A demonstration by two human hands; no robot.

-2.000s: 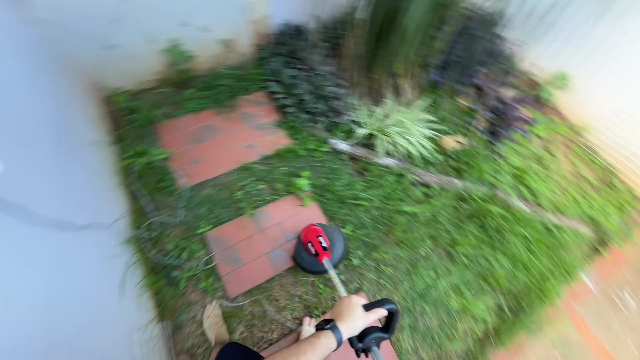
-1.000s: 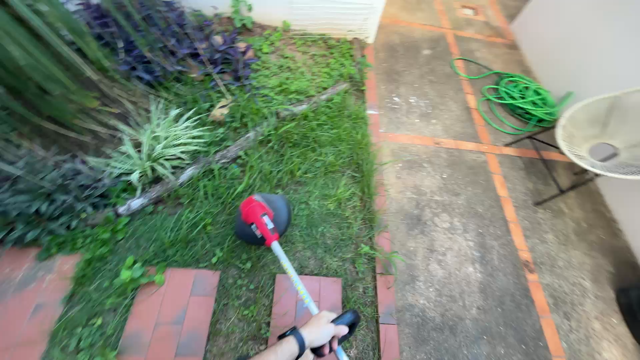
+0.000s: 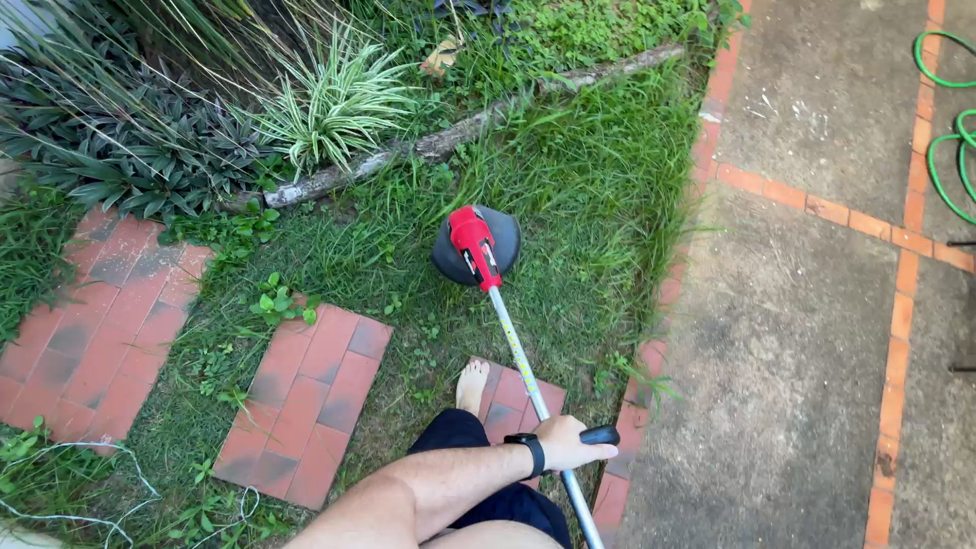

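Note:
My left hand (image 3: 566,444), with a black watch on its wrist, is closed around the black loop handle (image 3: 601,435) of a string trimmer. The trimmer's metal shaft (image 3: 526,366) bears yellow marks and runs from the bottom edge up to a red motor head (image 3: 475,245). Beside and under the head is a dark round guard (image 3: 505,238), low over the grass (image 3: 579,252) or resting on it; which, I cannot tell. The guard hides the cutting line. My right hand is out of view.
Red brick pavers (image 3: 305,396) lie in the lawn, one beneath a bare foot (image 3: 472,386). A weathered log (image 3: 450,137) borders a striped plant (image 3: 335,107). Thin pale cord (image 3: 76,517) lies at lower left. Brick edging (image 3: 639,396) meets concrete (image 3: 762,343); a green hose (image 3: 942,171) lies farther right.
The view has swung a lot. The trimmer head was over a paver's edge two seconds ago; it is now over grass between the log and the pavers. My left hand keeps its hold on the handle.

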